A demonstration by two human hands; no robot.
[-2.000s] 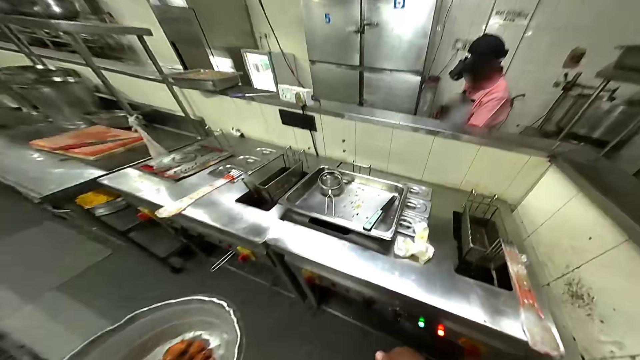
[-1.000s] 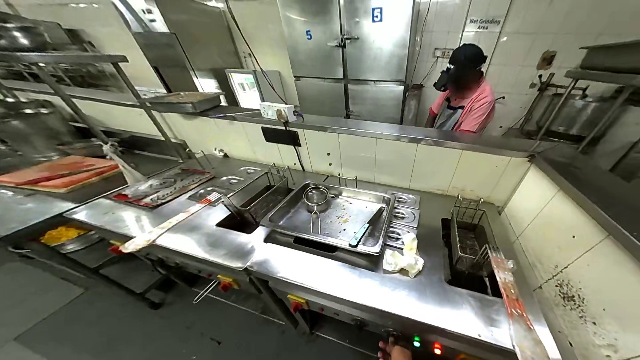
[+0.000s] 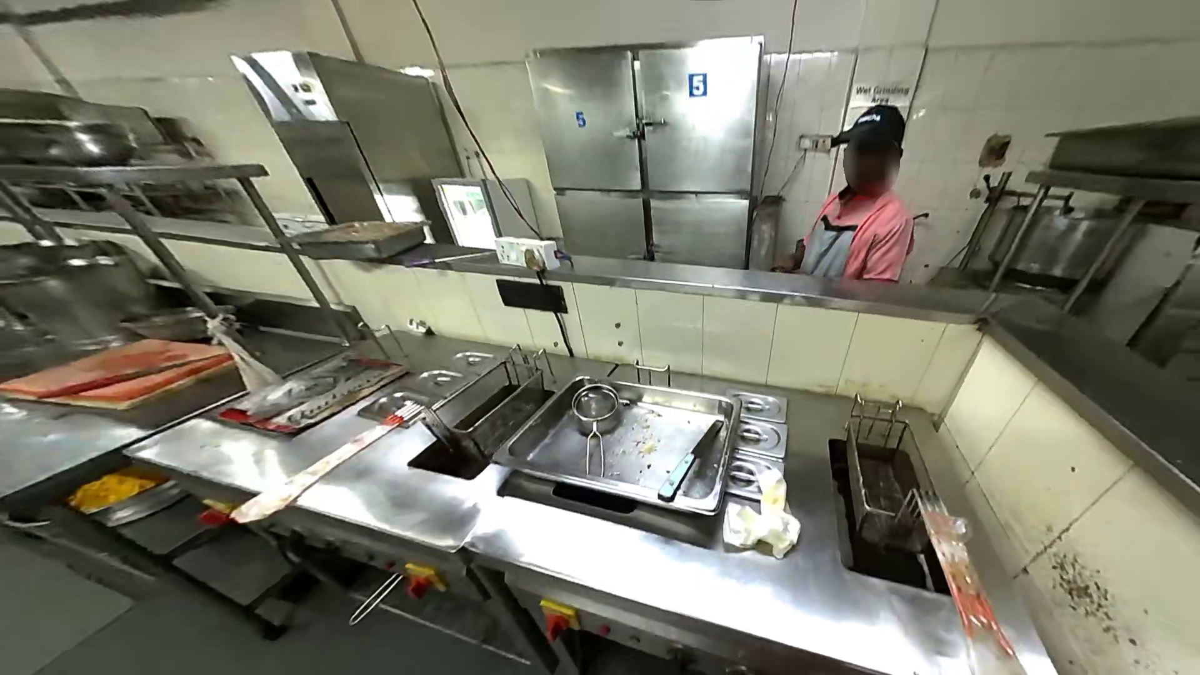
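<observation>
Neither of my hands shows in the head view now. On the steel counter, a rectangular metal tray (image 3: 539, 450) holds a round wire strainer (image 3: 594, 405) and a knife with a blue handle (image 3: 677, 476). Small steel lids (image 3: 761, 437) line the tray's right side, with a crumpled whitish cloth or paper (image 3: 761, 527) in front of them. Fryer baskets stand in the left well (image 3: 511, 412) and the right well (image 3: 886, 478). Long reddish handles lie at the left fryer (image 3: 323, 466) and at the right fryer (image 3: 970, 586).
Red cutting boards (image 3: 117, 370) lie at the left. A shelf below them holds a bowl of yellow food (image 3: 117, 489). Behind the tiled ledge (image 3: 694, 281) stands a person in pink (image 3: 872, 230). Red and yellow switches (image 3: 560, 619) project from the counter's front.
The bowl of brown food at the lower left two seconds ago is out of view. The hand at the counter's front edge one second ago no longer shows.
</observation>
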